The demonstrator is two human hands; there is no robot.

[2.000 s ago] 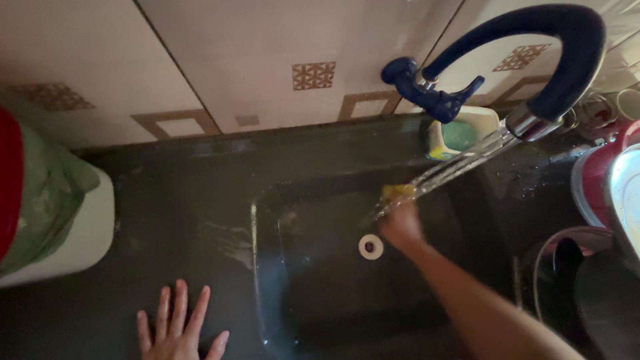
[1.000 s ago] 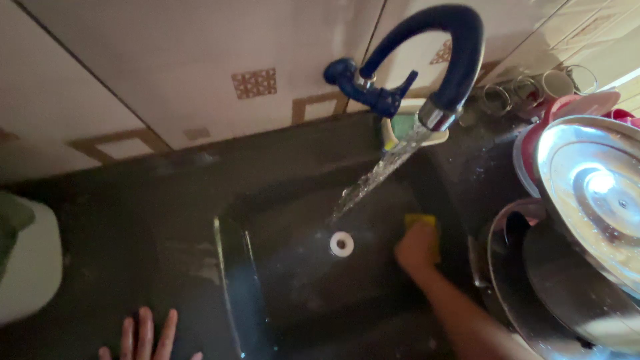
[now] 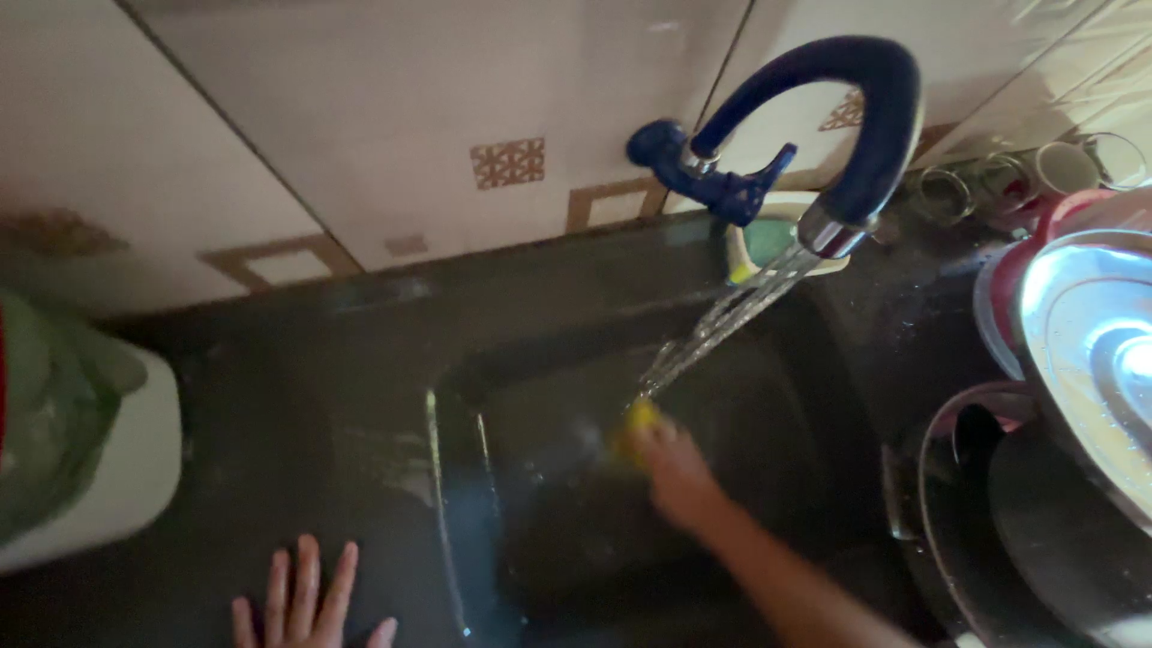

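Observation:
My right hand [image 3: 675, 463] is closed on a yellow sponge [image 3: 637, 436] inside the dark sink basin [image 3: 747, 504], just below the stream of water [image 3: 729, 315]. The water pours from a dark blue gooseneck tap [image 3: 886, 117] fixed to the tiled wall. Flat on the dark countertop [image 3: 270, 432], left of the basin, rests my left hand [image 3: 306, 603] with its fingers spread and nothing in it. The sponge is blurred and partly covered by my fingers; the drain is hidden.
A pale dish [image 3: 832, 265] with something green inside sits behind the tap. Drinking glasses [image 3: 945, 193], a shiny metal lid [image 3: 1080, 360] and pots [image 3: 936, 504] crowd the right side. A white container [image 3: 148, 450] with a green bag [image 3: 54, 405] stands at the left.
My right hand has moved left with the sponge, from the basin's right side to below the water stream. The drain, visible before, is now out of sight. My left hand remains on the countertop.

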